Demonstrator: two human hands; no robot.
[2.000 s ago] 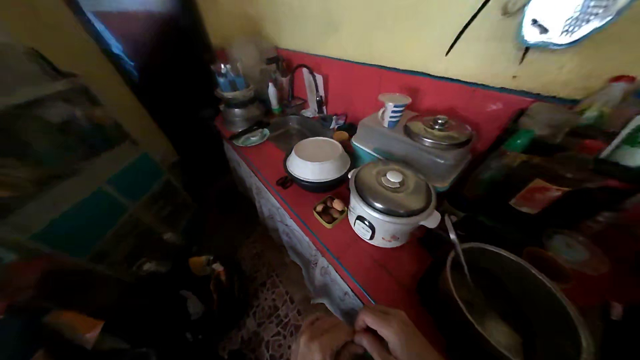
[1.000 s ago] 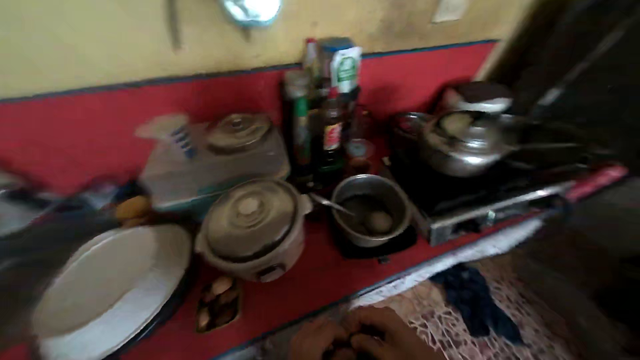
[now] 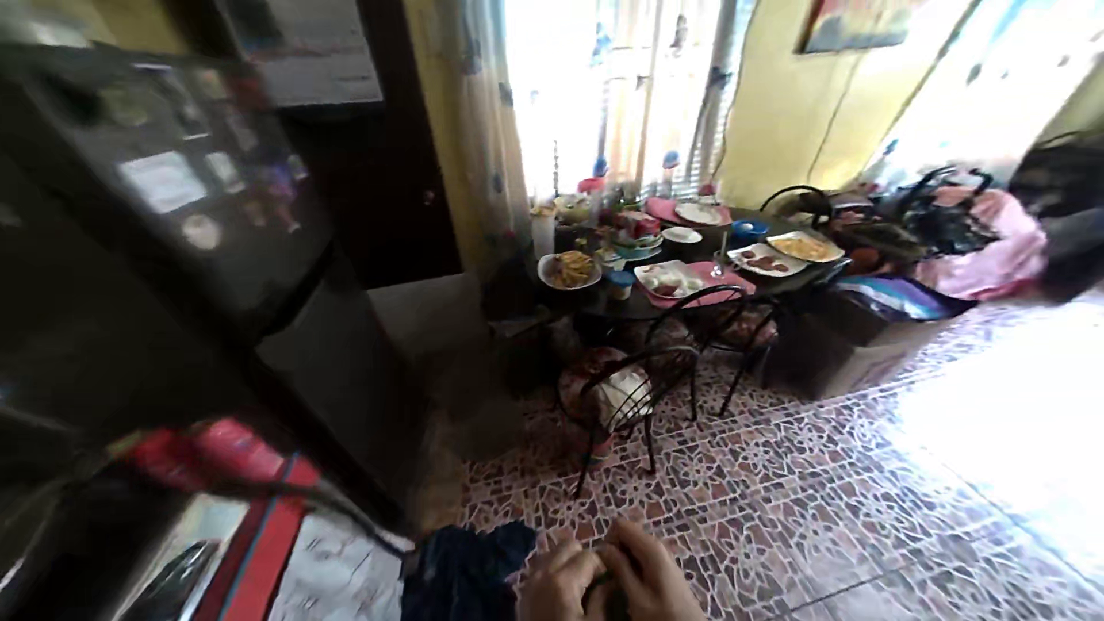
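Observation:
My left hand (image 3: pixel 562 580) and my right hand (image 3: pixel 642 573) are close together at the bottom centre, fingers curled towards each other. Something dark shows between them, too unclear to name. A dark blue cloth (image 3: pixel 466 573) hangs just left of my left hand. Farther off, the dark dining table (image 3: pixel 595 302) bears a plate of fries or similar food (image 3: pixel 572 270), a white dish with food (image 3: pixel 668 280), a plate with brown pieces (image 3: pixel 765 260), a plate of yellow food (image 3: pixel 806 247) and a lidded tub (image 3: pixel 620 285).
Metal-framed chairs (image 3: pixel 642 392) stand at the table's near side. A cardboard box (image 3: pixel 849 345) is to their right, with bags and pink fabric (image 3: pixel 983 237) behind. On the left are a dark refrigerator (image 3: pixel 207 259) and a red counter edge (image 3: pixel 267 552). Patterned tiles (image 3: pixel 776 483) cover the floor.
The view has swung right from the red kitchen counter, past the stove, to the dining table and windows. My hands stay close together at the bottom of the view.

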